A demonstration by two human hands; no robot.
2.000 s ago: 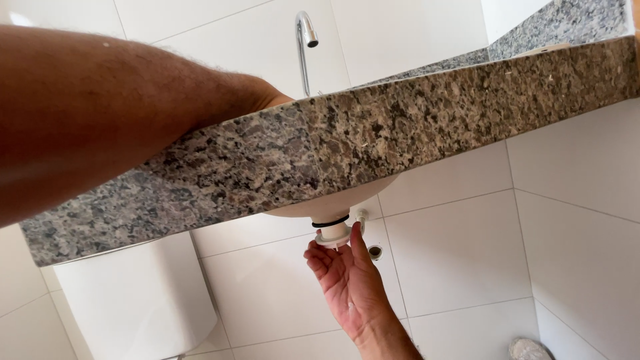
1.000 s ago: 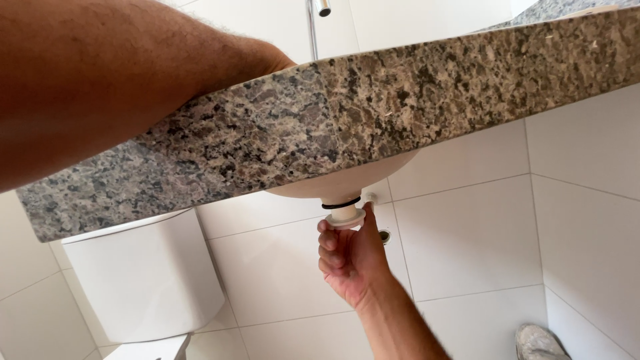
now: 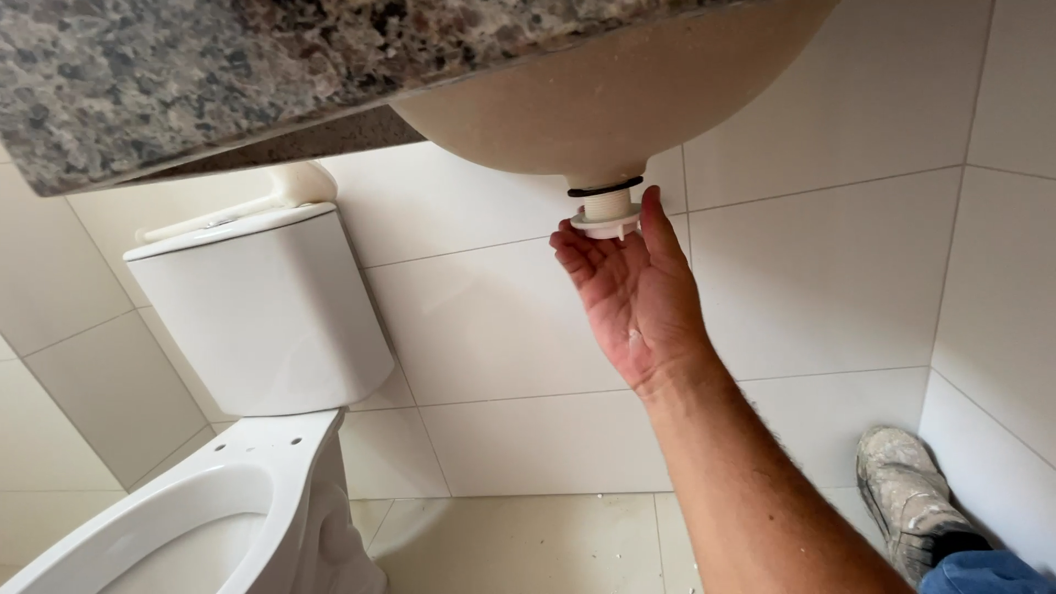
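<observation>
My right hand (image 3: 631,289) is palm up under the basin, with fingers and thumb around a white plastic flanged nut (image 3: 608,224). That nut sits around the lower end of the white threaded drain tailpiece (image 3: 606,204). Above it, a black rubber ring (image 3: 605,187) circles the tailpiece just below the beige underside of the sink basin (image 3: 610,99). The basin hangs beneath a speckled granite countertop (image 3: 247,66). My left hand is out of view. The fingertips behind the nut are partly hidden.
A white toilet tank (image 3: 264,313) stands at left, a beige plastic pipe fitting (image 3: 280,194) on its lid. Below is the toilet bowl (image 3: 272,487). A dusty shoe (image 3: 903,487) rests at lower right by the tiled wall (image 3: 825,272). Small debris dots the floor (image 3: 528,544).
The view has dropped below the countertop; the left arm and faucet have left it. My right hand stays at the nut, its palm now turned more toward the camera than one second ago.
</observation>
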